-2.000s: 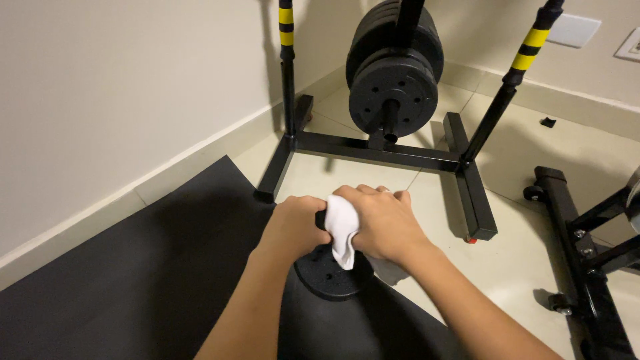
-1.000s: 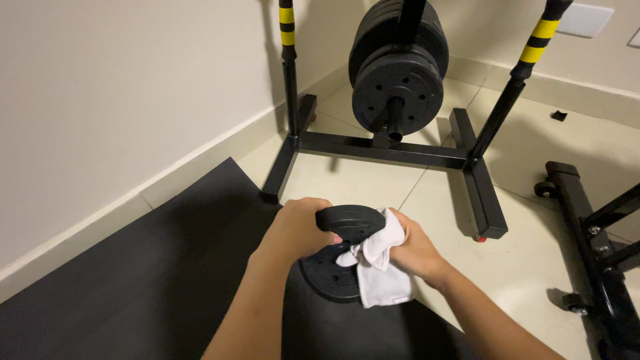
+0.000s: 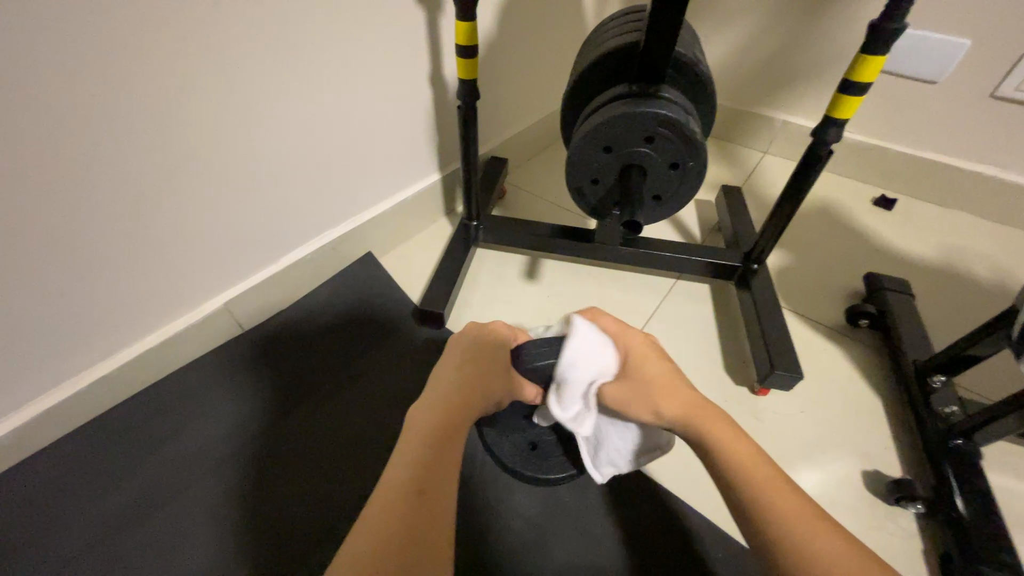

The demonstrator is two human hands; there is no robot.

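My left hand (image 3: 484, 368) grips the left side of a black weight plate (image 3: 538, 358), its thumb on the near face. A white cloth (image 3: 586, 376) is bunched in my right hand (image 3: 640, 372), which presses it over the plate's right edge and hangs its lower end down on that side. Below the hands, a round black plate face with small holes (image 3: 532, 456) shows above the black mat; whether it is the same plate or a second one, I cannot tell.
Behind my hands stands a black steel rack (image 3: 616, 248) with several weight plates (image 3: 636, 160) on its peg. The black mat (image 3: 320, 424) lies along the left wall. A wheeled black frame (image 3: 920, 352) is at the right. A small dark scrap (image 3: 885, 202) lies on the tiles.
My right hand and the cloth have moved from the plate's right side up over its top edge. My left hand still holds the plate.
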